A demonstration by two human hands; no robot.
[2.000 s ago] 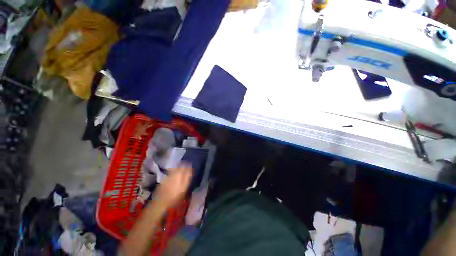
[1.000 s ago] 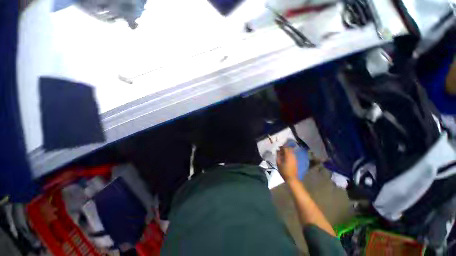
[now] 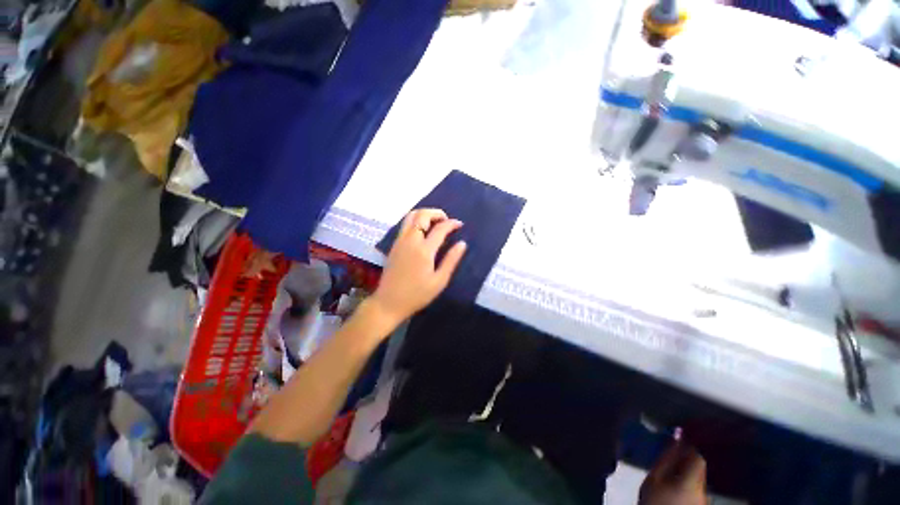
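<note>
A navy cut panel [image 3: 486, 212] lies at the front left of the white sewing table, its lower part over the front edge. My left hand [image 3: 422, 261] is on its left part, fingers bent and thumb on the cloth; the cloth under the fingers is hidden. My right hand [image 3: 676, 477] is low at the bottom right, below the table edge, blurred and cut off by the frame. A small pale pink spot shows at its fingertips; I cannot tell what it is. The white sewing machine head [image 3: 760, 163] with a blue stripe stands right of the panel.
A long navy cloth piece [image 3: 331, 133] hangs over the left table edge. A red basket [image 3: 222, 355] with cloth pieces stands below. A dark phone [image 3: 773, 225] and slim metal snips [image 3: 852, 360] lie at right. A yellow-orange cloth sack [image 3: 148, 79] is at far left.
The view has swung right and back left. My left hand has moved from over the basket onto the navy panel. My right hand, over pale things below the table earlier, is now at the bottom edge.
</note>
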